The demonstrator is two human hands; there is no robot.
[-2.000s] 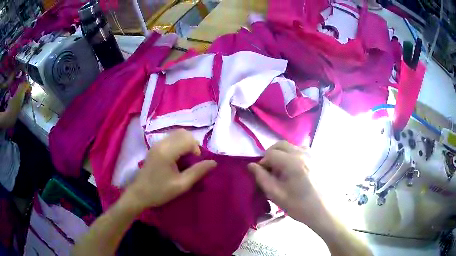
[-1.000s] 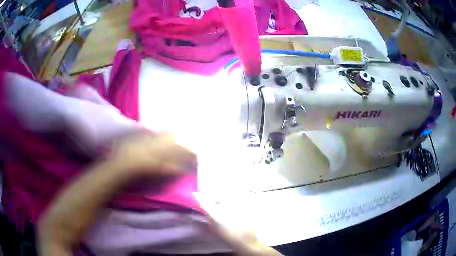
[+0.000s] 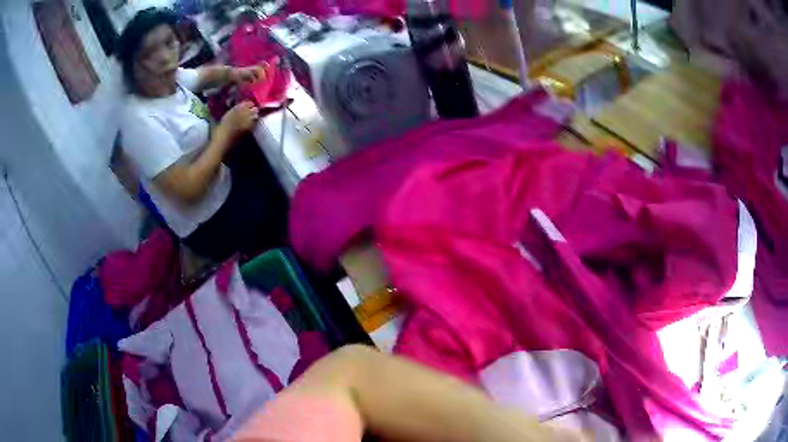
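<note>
A magenta-pink garment (image 3: 484, 233) lies in a large loose heap across the middle and right, with a pale inside panel (image 3: 544, 380) showing near the bottom. A narrow pink strip or seam runs down over it. My left forearm reaches right along the bottom edge from a salmon sleeve. My left hand (image 3: 592, 426) is blurred and mostly cut off by the bottom edge beside the garment, so its grip cannot be told. My right hand is out of view. Strong lamp glare lies at the lower right.
Green and blue baskets (image 3: 86, 388) at lower left hold pink pieces and a pale piece with dark pink lines (image 3: 216, 345). A person (image 3: 181, 147) sits at upper left, hands on pink cloth. A grey round-vented machine part (image 3: 367, 91) and brown board (image 3: 657, 108) stand beyond.
The view has swung left from the white HIKARI machine to the baskets and the other person. My right hand, seen earlier on the cloth, is out of view. The garment heap now lies spread out.
</note>
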